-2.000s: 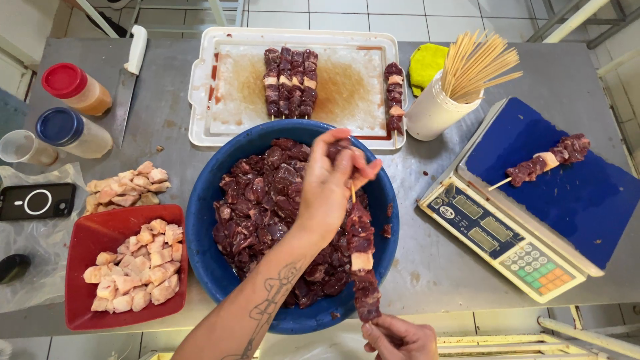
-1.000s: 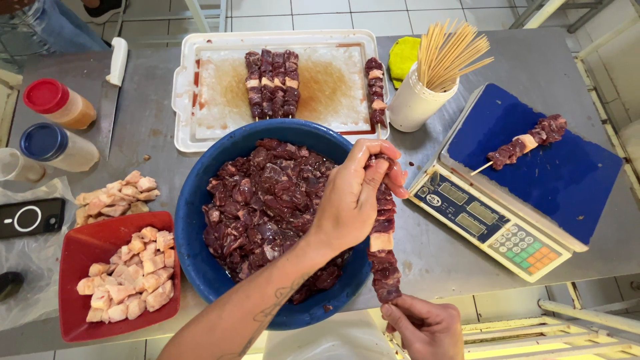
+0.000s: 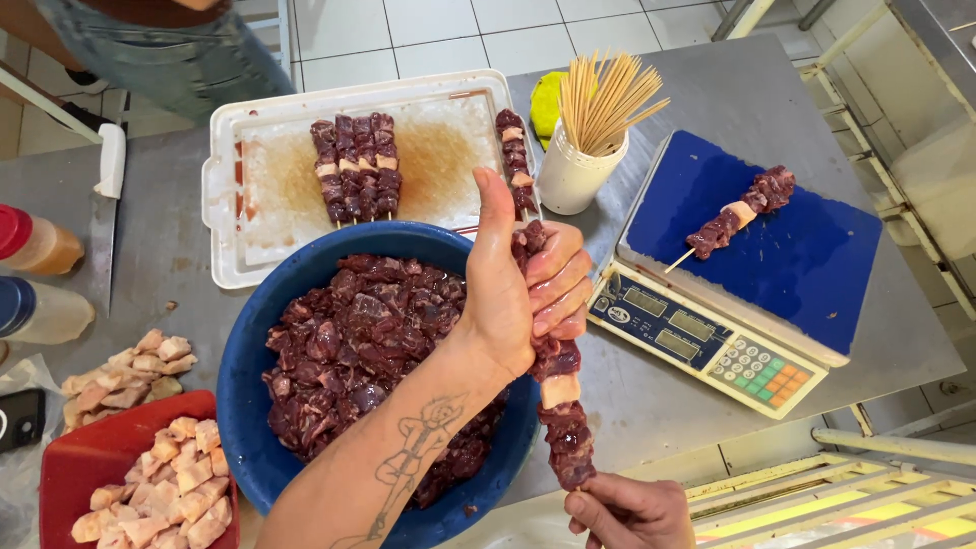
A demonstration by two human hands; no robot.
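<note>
My left hand point(image 3: 526, 293) wraps its fingers around the upper part of a meat skewer point(image 3: 563, 415), thumb raised. The skewer has dark red meat chunks and one pale fat piece. At its lower end, my right hand point(image 3: 602, 507) pinches the skewer with thumb and fingers. Behind my left forearm is a blue basin point(image 3: 255, 335) of dark red meat chunks point(image 3: 366, 328). Several finished skewers point(image 3: 357, 168) lie side by side on a white plastic tray point(image 3: 274, 252), and another skewer point(image 3: 515, 156) lies at its right edge. One more skewer point(image 3: 736, 213) rests on the digital scale point(image 3: 808, 282).
A red bowl point(image 3: 76, 457) of pale fat cubes and a pile of fat pieces point(image 3: 126, 370) sit at left, near lidded jars point(image 3: 46, 309), a phone point(image 3: 21, 419) and a knife point(image 3: 110, 175). A white container point(image 3: 572, 171) holds bamboo sticks. A person in jeans point(image 3: 168, 57) stands behind the table.
My left hand has gone from the skewer's upper tip to a wrapped grip around its upper meat, with the thumb now raised. My right hand stays at the lower end.
</note>
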